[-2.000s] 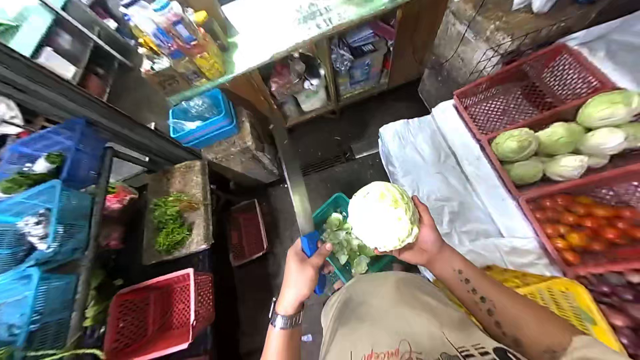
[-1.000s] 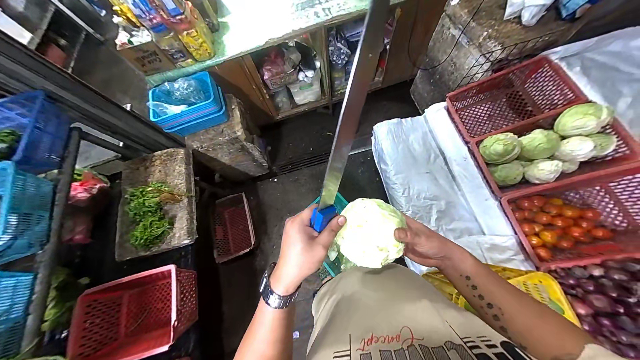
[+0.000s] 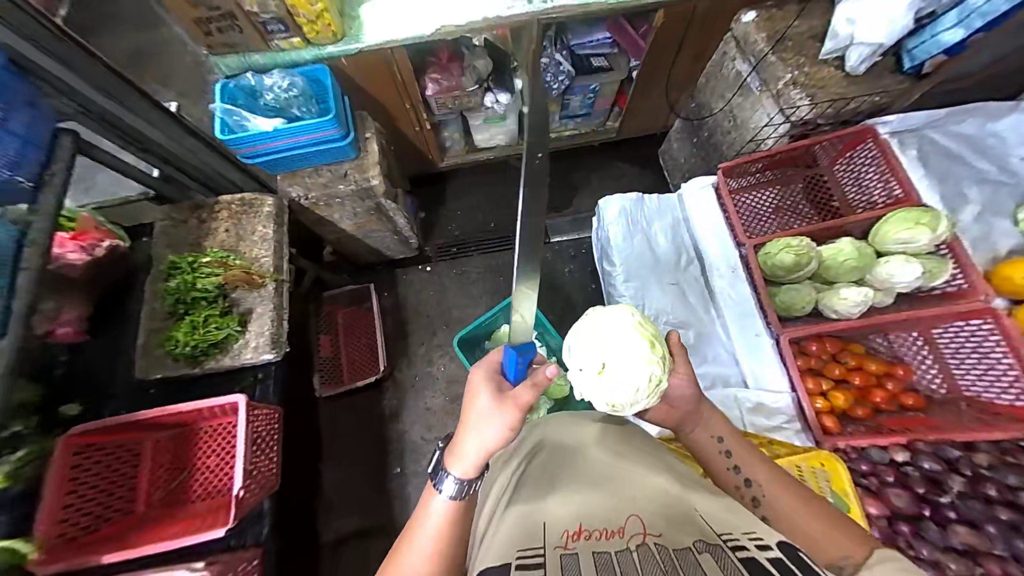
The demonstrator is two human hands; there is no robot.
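Observation:
My left hand (image 3: 498,400) is closed around the blue handle of a long knife (image 3: 530,216), its blade pointing up and away from me. A pale, trimmed cabbage head (image 3: 618,360) rests in my right hand (image 3: 680,388), which holds it from the right side and below. The knife and the cabbage are apart, with a small gap between my left fingertips and the cabbage. Below both hands stands a green plastic basket (image 3: 472,340) containing cabbage leaves, partly hidden by my left hand and the cabbage.
Red crates on the right hold small cabbages (image 3: 846,260) and tomatoes (image 3: 860,376), with red onions (image 3: 928,496) nearer me. At left are a tray of leafy greens (image 3: 200,308) and a red crate (image 3: 144,480). Blue basins (image 3: 280,120) stand by the cabinet (image 3: 648,72).
One second ago my left hand and the knife handle were against the cabbage; now they are apart from it. The leaves in the green basket show again.

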